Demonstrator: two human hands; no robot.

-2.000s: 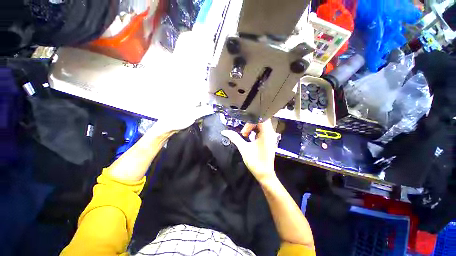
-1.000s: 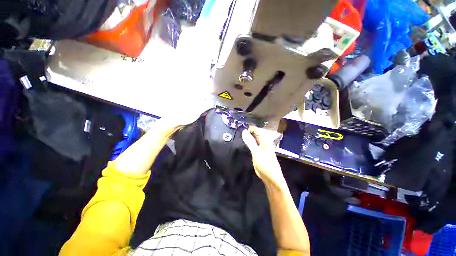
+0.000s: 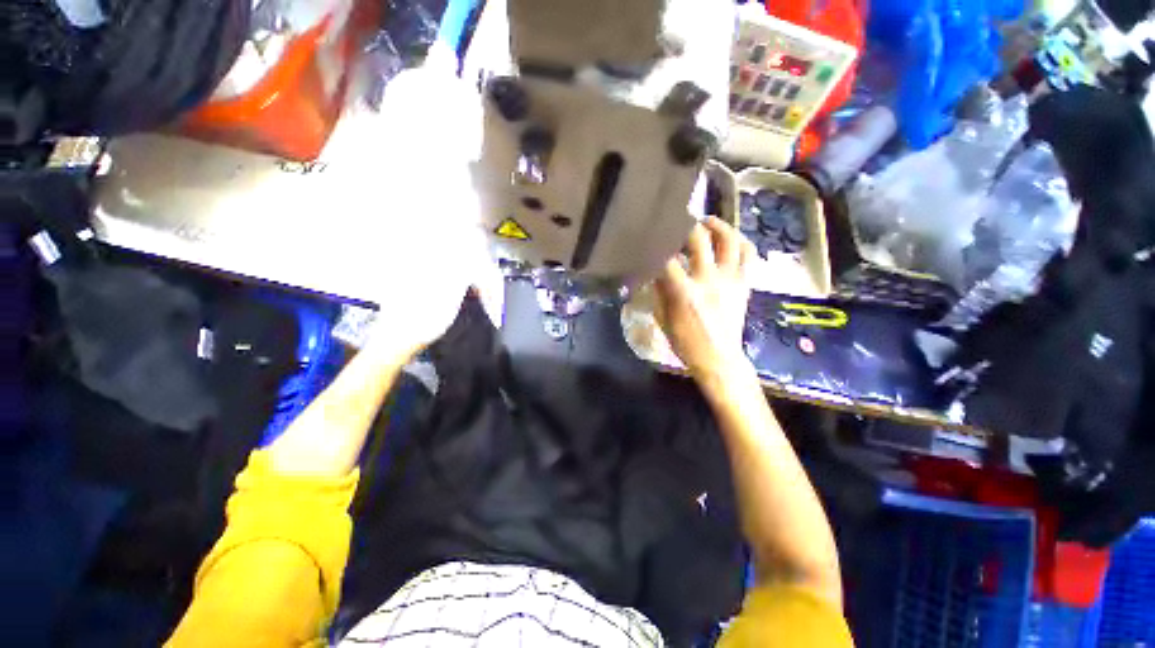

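Note:
The black garment [image 3: 557, 443] lies over the lap and runs up under the button-sewing machine head [image 3: 583, 190]. A dark button [image 3: 555, 328] shows on the cloth just below the metal button clamp [image 3: 555, 298]. My left hand [image 3: 437, 285] grips the garment's edge left of the clamp; its fingers are washed out by glare. My right hand [image 3: 712, 291] is off the cloth, right of the head, with bent fingers at the left part of the button trays [image 3: 817, 260]. Whether its fingertips hold a button cannot be told.
Yellow snips [image 3: 814, 315] lie on the dark mat right of my right hand. The control panel [image 3: 792, 76] stands behind the trays. Clear plastic bags [image 3: 950, 203] lie at right, an orange-red container [image 3: 285, 114] at back left, and a blue crate [image 3: 963, 570] below right.
My right hand has moved from the clamp up and right to the trays. My left hand has stayed at the cloth. The view has shifted, so the machine head appears further left.

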